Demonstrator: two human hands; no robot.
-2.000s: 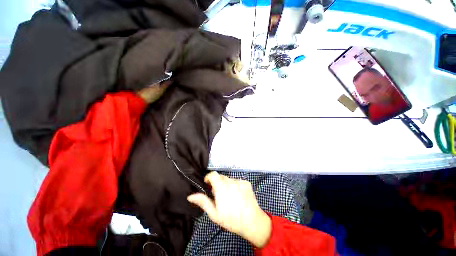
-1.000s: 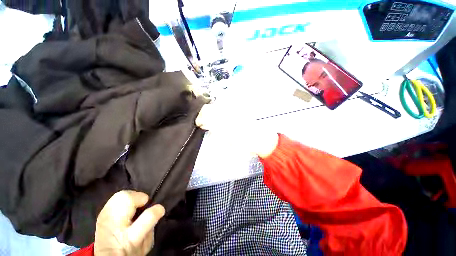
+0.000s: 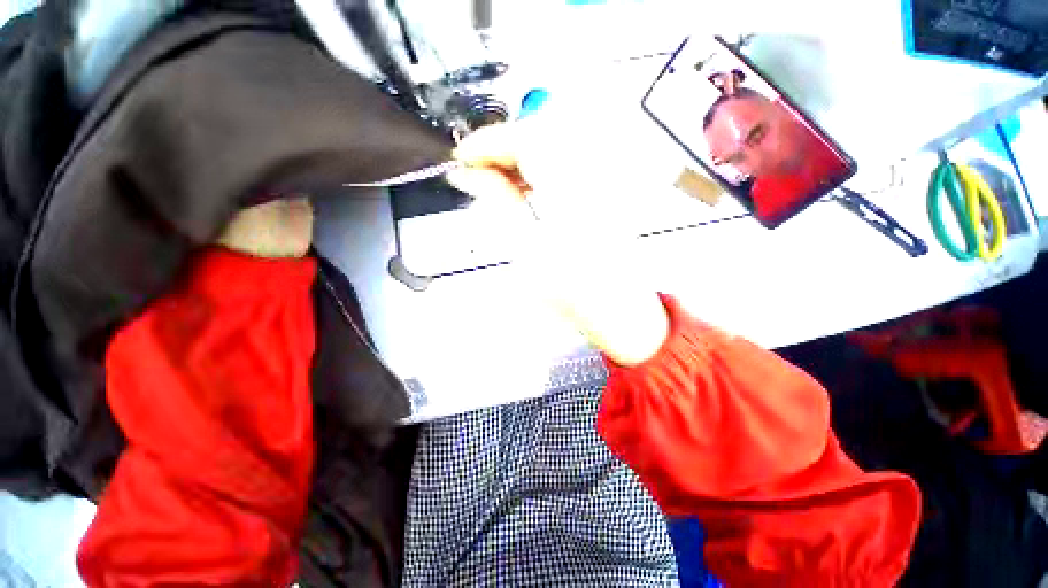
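Observation:
The dark brown garment piece [image 3: 230, 126] lies in large folds at the left and hangs over the table's front edge. Its right corner, with a pale seam edge [image 3: 402, 178], reaches the presser foot area [image 3: 465, 109]. My right hand [image 3: 552, 218] is washed out by glare; its fingertips pinch the garment's corner beside the presser foot. My left hand [image 3: 270, 227] is under the raised fold of cloth; only the back of the hand near the wrist shows, and its fingers are hidden.
A phone [image 3: 753, 132] showing a person lies right of the needle area, by a small tan card [image 3: 698, 186]. A slim black tool [image 3: 879, 222] and green and yellow rings [image 3: 965, 210] lie farther right. The control panel [image 3: 983, 32] is at upper right.
My left hand has moved up from the lap cloth to beneath the garment fold. The garment is raised and shifted at the left, baring more table. My right hand remains near the presser foot.

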